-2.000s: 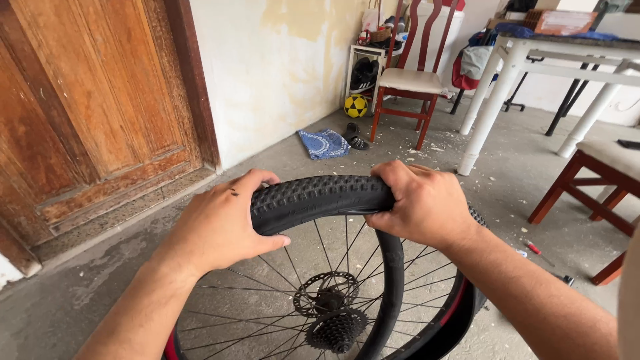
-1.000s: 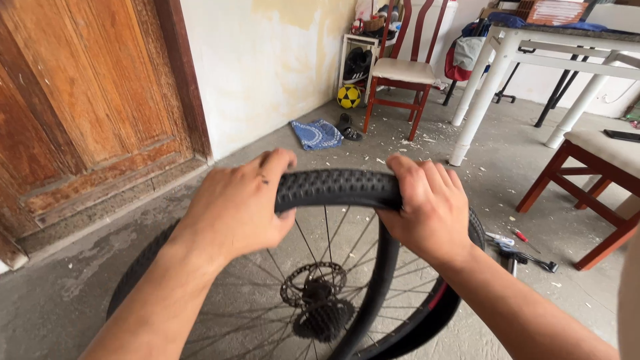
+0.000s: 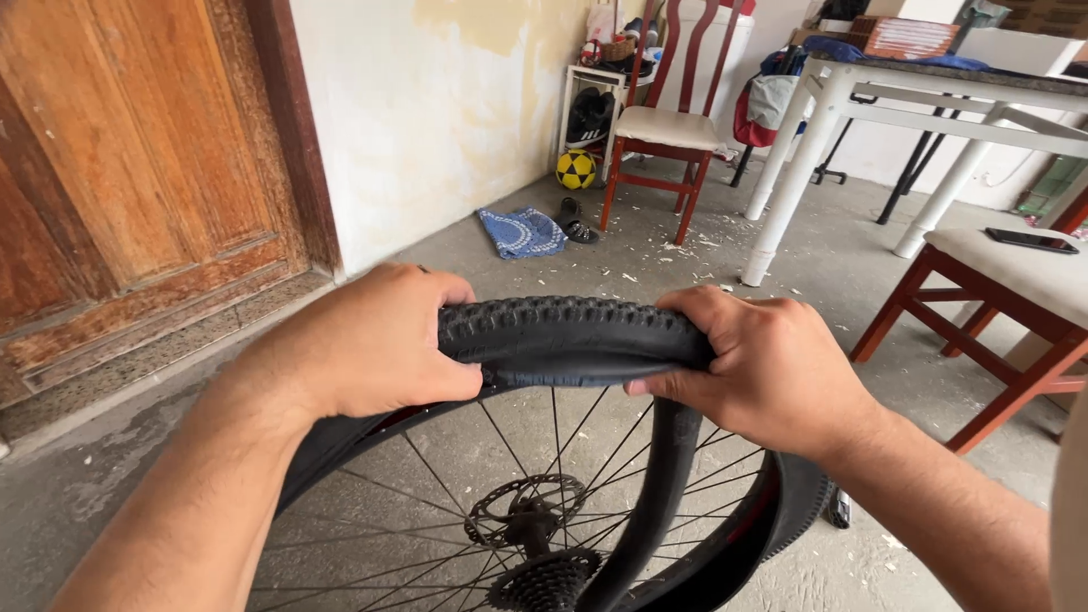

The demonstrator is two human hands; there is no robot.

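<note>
A knobby bicycle tire [image 3: 561, 336] arches over the top of a spoked rear wheel, its sidewall bead facing me. My left hand [image 3: 391, 340] grips it on the left, thumb on the near side; my right hand [image 3: 739, 361] grips it on the right the same way. A black inner tube [image 3: 659, 484] hangs down from beside my right hand, across the spokes. Lower right, the tire gapes away from the rim. The brake disc rotor [image 3: 527, 510] and the cassette [image 3: 544, 582] show at the hub.
A wooden door [image 3: 153, 153] is at left. Ahead are a blue cloth [image 3: 520, 232], sandals [image 3: 578, 223], a yellow ball [image 3: 575, 169] and a red wooden chair [image 3: 667, 127]. A white-legged table [image 3: 795, 170] and a chair bearing a phone [image 3: 1031, 240] stand at right.
Both hands keep their grip on the tire. The tire's lower edge between them now faces me more. The view has shifted somewhat.
</note>
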